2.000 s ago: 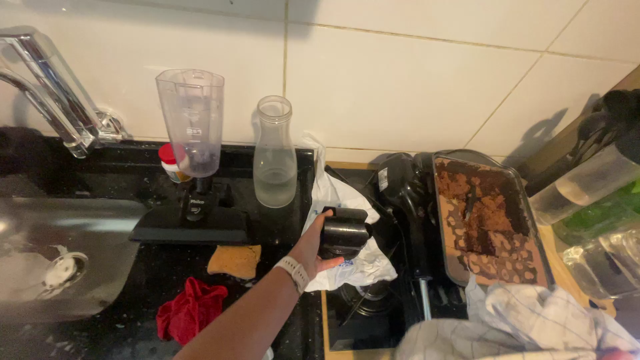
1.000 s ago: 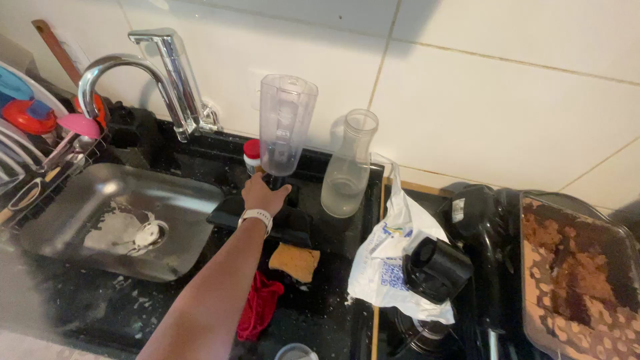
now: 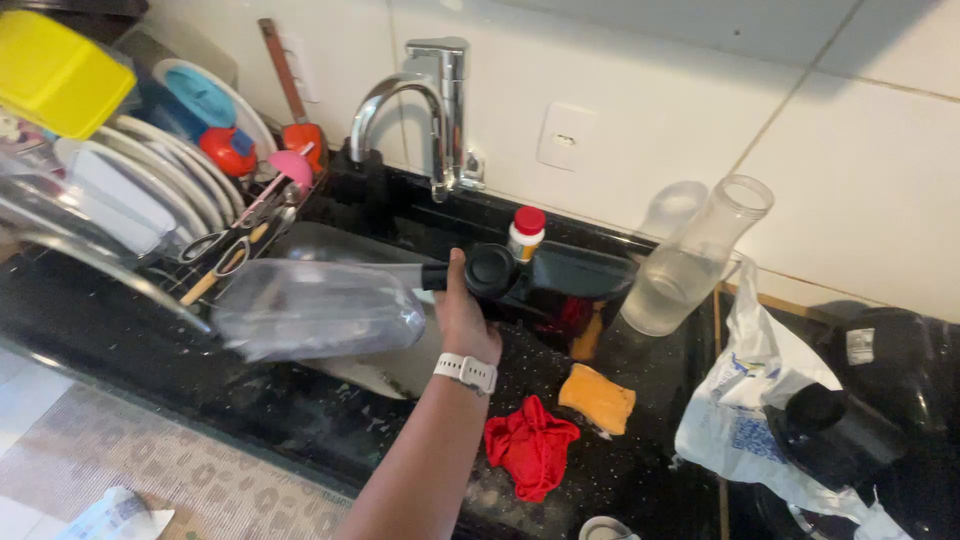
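My left hand [image 3: 466,319], with a white watch on the wrist, grips the black fitting of a clear plastic jar [image 3: 322,309]. The jar lies sideways over the sink's left part, blurred. A round black part [image 3: 489,270] is beside my thumb; whether it is joined to the jar, I cannot tell. Behind it stands a small white bottle with a red cap [image 3: 528,232]. Nearer me are an orange sponge [image 3: 597,399] and a crumpled red cloth [image 3: 531,450]. A glass carafe [image 3: 694,259] with some liquid stands to the right. My right hand is out of view.
A dish rack [image 3: 120,259] with plates, scissors and utensils is at the left. A chrome faucet [image 3: 442,112] rises behind the sink [image 3: 375,371]. At the right, a black plastic part [image 3: 840,427] rests on a white plastic bag [image 3: 724,412], beside a black appliance [image 3: 892,360].
My left hand has let go of the black part at the stove and taken hold of the jar, upright earlier and now tipped sideways to the left. The view has swung left.
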